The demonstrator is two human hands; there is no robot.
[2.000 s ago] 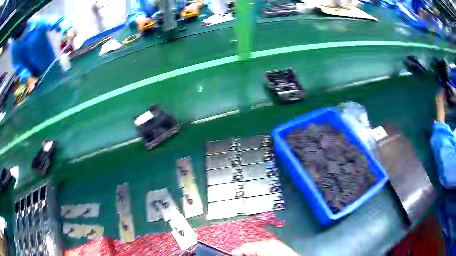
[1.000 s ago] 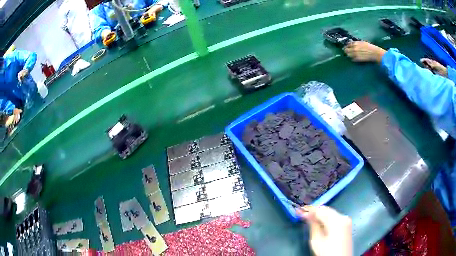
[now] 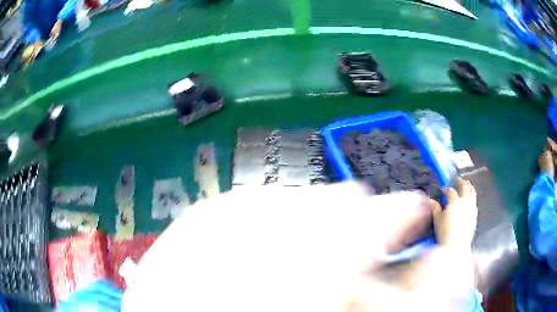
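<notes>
The blue bin (image 3: 338, 153) holds a heap of dark pads (image 3: 388, 158). My left hand (image 3: 262, 244) is very large, overexposed and blurred. It reaches in from the lower left across the front of the bin and covers part of the plates. My right hand (image 3: 458, 213) is at the bin's right front side, its fingers bent near the rim. A dark, blurred shape shows between the two hands, and I cannot tell what it is. Silver plates (image 3: 253, 155) lie in a tight block left of the bin.
Black housings (image 3: 198, 100) stand spaced along the green belt, another (image 3: 363, 74) behind the bin. Loose plates (image 3: 125, 198) and red bubble wrap (image 3: 76, 262) lie at left, beside a tray (image 3: 21, 225). A clear bag (image 3: 435, 131) touches the bin. Another worker's sleeve (image 3: 542, 210) is at right.
My left hand and its blue sleeve have come in across the lower middle. My right hand has moved from the bin's front corner to its right side. The neighbour's arm has drawn back from the belt.
</notes>
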